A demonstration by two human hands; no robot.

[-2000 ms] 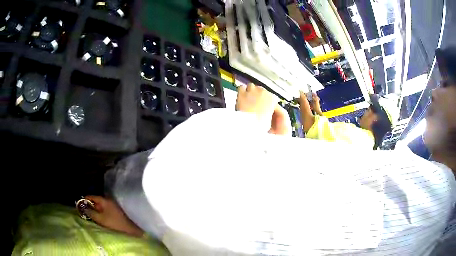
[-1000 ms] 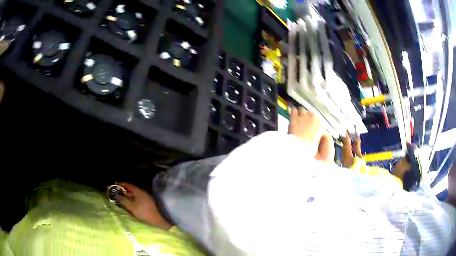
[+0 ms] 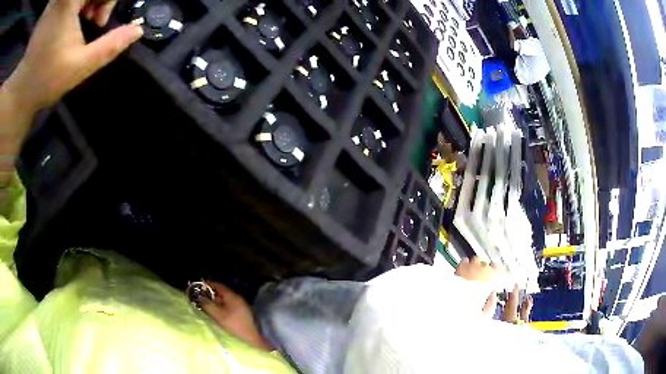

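Observation:
A thick black foam tray [image 3: 241,139] with deep square pockets fills the upper left to centre. Several pockets hold black round watch units [image 3: 282,139] with pale tabs. One near-corner pocket holds only a small clear round piece [image 3: 324,198]. My left hand [image 3: 62,55] is at the tray's upper left edge, thumb and fingers apart, thumb tip at the rim of a black unit [image 3: 157,16]; nothing shows held in it. My right hand [image 3: 232,313] is low over my yellow-green smock, its fingers on a round watch head [image 3: 199,292] with a metal rim.
A second black tray with smaller pockets [image 3: 404,232] lies beyond the first. White stacked frames [image 3: 485,182] and a white tray of round parts [image 3: 456,55] stand further off. A person in a white smock [image 3: 423,321] sits close on the right. Another person's hand [image 3: 515,303] shows beyond.
My left hand has come in at the upper left, onto the tray. The view has shifted, so the tray shows further right and more fully. My right hand keeps the watch head low over the smock.

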